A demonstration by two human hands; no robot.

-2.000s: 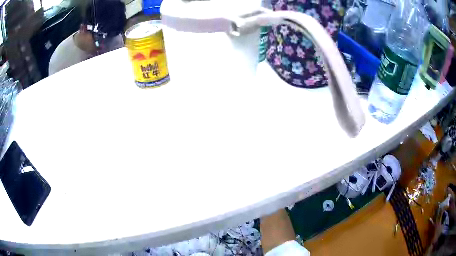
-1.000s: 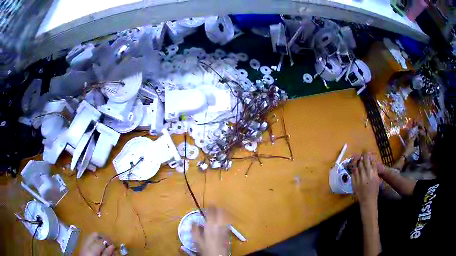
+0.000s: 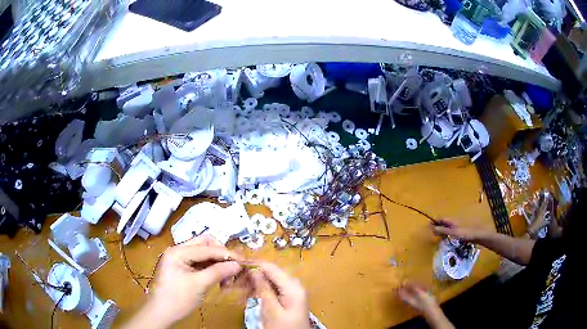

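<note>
My left hand (image 3: 193, 273) and my right hand (image 3: 277, 295) are raised over the bench, fingertips almost together. They pinch thin dark lead wires (image 3: 239, 262) between them; the wire ends are hidden by the fingers. A white round housing (image 3: 253, 313) lies below my right hand, mostly covered by it. Behind my left hand lies a white base housing with bracket (image 3: 209, 220). A tangle of wired motors (image 3: 328, 202) lies beyond, beside a loose pile of white plastic rings (image 3: 260, 225).
White bracket housings (image 3: 145, 193) are heaped at the left; one with a cable (image 3: 67, 289) lies at the near left. A person in a black top (image 3: 547, 276) works at the right on a white housing (image 3: 456, 258). A white shelf (image 3: 309, 54) crosses the back.
The view has tilted down from the shelf to the bench. My hands have come up and together on the wires; my right hand was on the round housing. The other person's hands have moved apart.
</note>
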